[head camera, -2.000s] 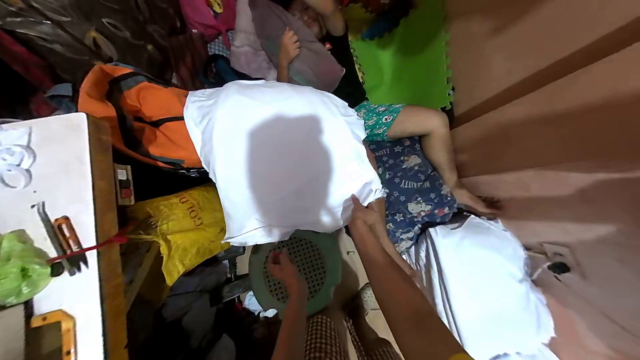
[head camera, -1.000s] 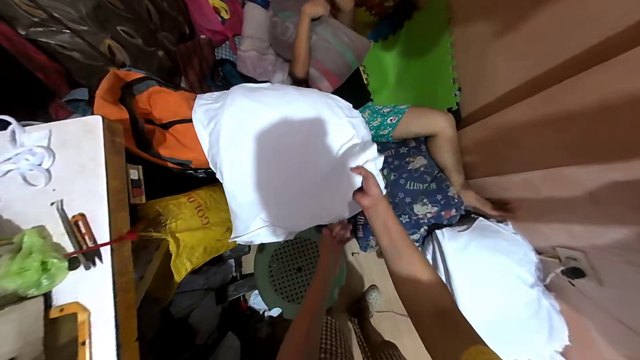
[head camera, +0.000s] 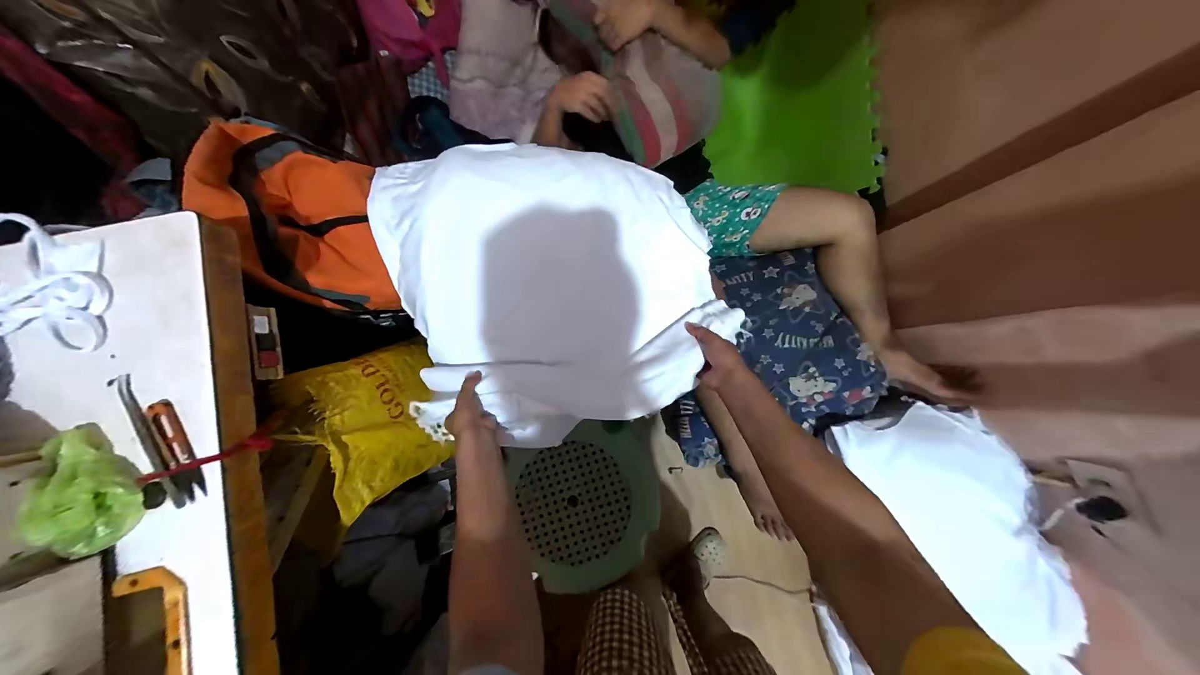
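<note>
A white cloth-covered pillow (head camera: 553, 272) spans the middle of the view, with a shadow on it. My left hand (head camera: 472, 412) grips its near left corner, thumb on top of the fabric. On the near right corner, where the cloth is bunched, my right hand (head camera: 714, 356) is closed. The undersides of the fingers are hidden by the cloth. Below the pillow stands a green plastic stool (head camera: 572, 502) with a perforated round seat. Another white cloth-covered bundle (head camera: 956, 525) lies at the lower right.
A person's bent leg (head camera: 844, 225) rests beside a blue patterned cushion (head camera: 797, 328). An orange bag (head camera: 309, 225) and a yellow sack (head camera: 375, 412) are at left. The white table (head camera: 84, 375) holds a green plastic bag (head camera: 82, 492), tools and white cord. A green foam mat (head camera: 797, 103) lies beyond.
My left hand has come up from below the pillow to grasp its near left corner. My right hand stays at the right corner. The near edge is now more gathered.
</note>
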